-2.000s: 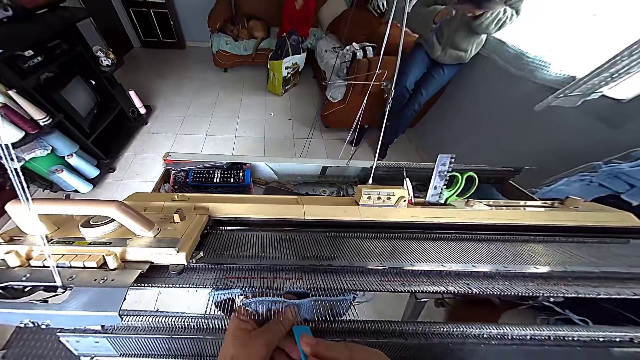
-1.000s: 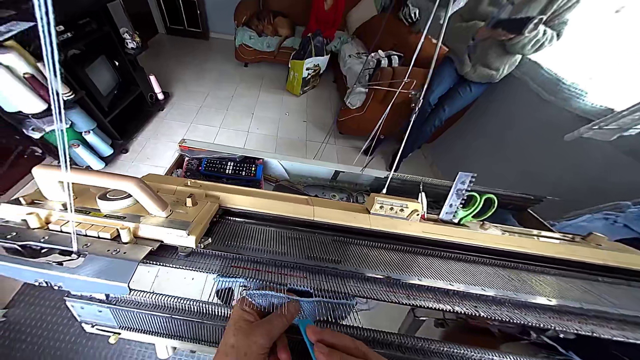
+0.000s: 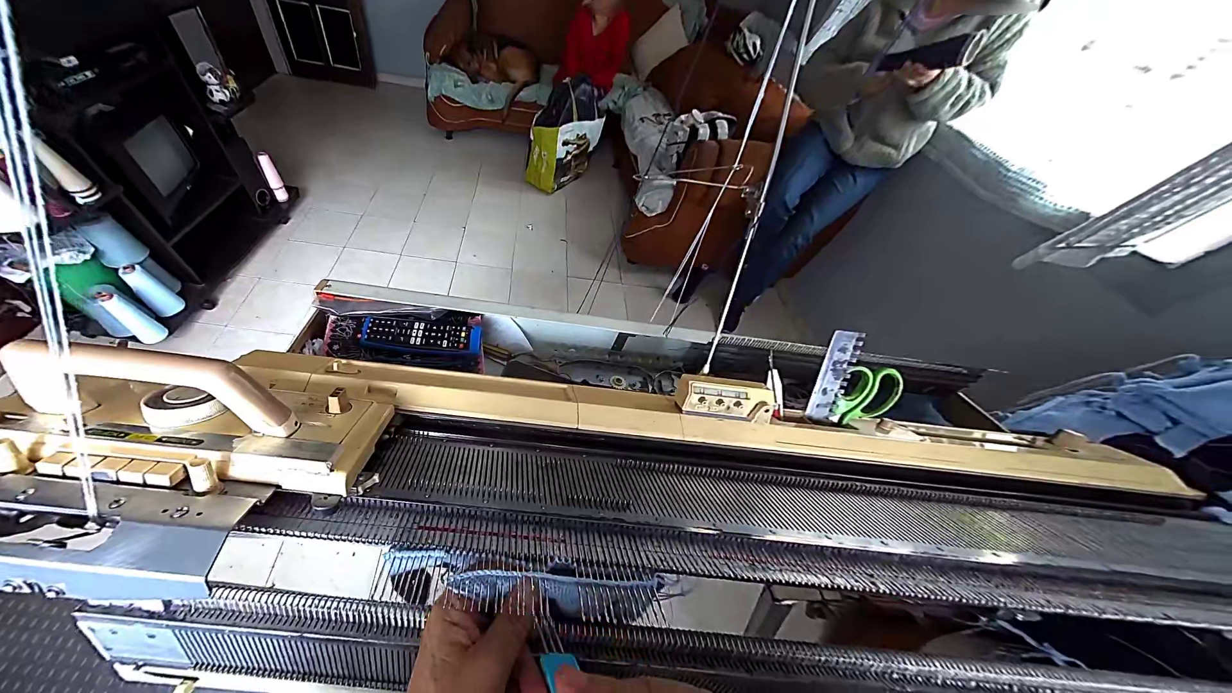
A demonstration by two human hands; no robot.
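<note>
A knitting machine with a needle bed (image 3: 731, 500) spans the view. Blue knitted fabric (image 3: 577, 589) hangs between its two beds, with thin metal prongs or needles along its upper edge. At that edge, my left hand (image 3: 472, 640) has its thumb and fingers closed on the left part of the fabric. Beside it, low in the view, my right hand (image 3: 616, 681) grips a tool with a blue handle (image 3: 558, 666), whose thin metal prongs point up to the fabric. Most of my right hand is cut off by the bottom edge of the view.
The carriage (image 3: 192, 423) sits at the left of the bed, threaded with white yarn. Green-handled scissors (image 3: 871, 395) and a yarn mast's tension unit (image 3: 727, 397) are behind the bed. A tray with remote controls (image 3: 419, 335) lies beyond. A person (image 3: 866, 125) stands at the far right.
The view has tilted and shifted somewhat. Both hands remain at the fabric; the blue-handled tool has changed its slant beside my left hand.
</note>
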